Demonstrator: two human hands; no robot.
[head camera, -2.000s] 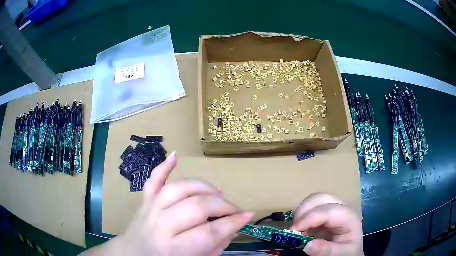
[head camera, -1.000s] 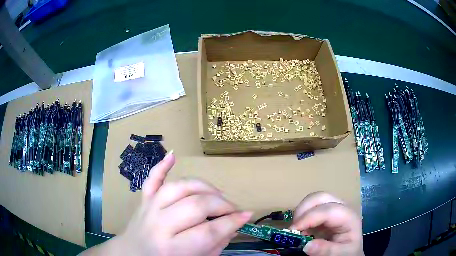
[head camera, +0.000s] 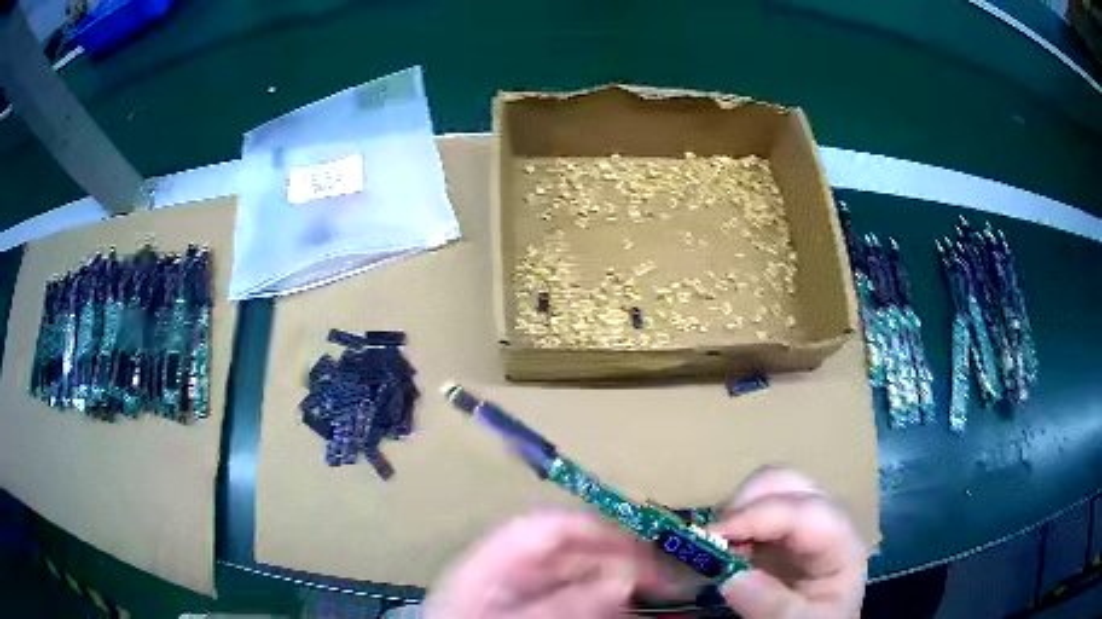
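A slim green circuit board (head camera: 592, 492) slants across the front of the mat. Its dark sleeved section (head camera: 514, 435) and pale tip point up and left. Its small display (head camera: 691, 550) is lit with blue-white digits. My right hand (head camera: 792, 544) grips the board's lower right end between thumb and fingers. My left hand (head camera: 538, 571) is motion-blurred below the board. Whether it touches or holds anything is unclear. A small green piece (head camera: 699, 515) shows just behind the board, partly hidden.
An open cardboard box (head camera: 665, 363) holds small gold parts. Black rectangles (head camera: 360, 399) are piled left of it; a dark piece (head camera: 748, 385) lies below its rim. A labelled plastic bag (head camera: 344, 230) lies back left. Board rows lie left (head camera: 121, 339) and right (head camera: 991, 320).
My left hand has moved off the board's dark section, down and right. The dark section and pale tip now show. The display digits look different. The whole view has shifted slightly.
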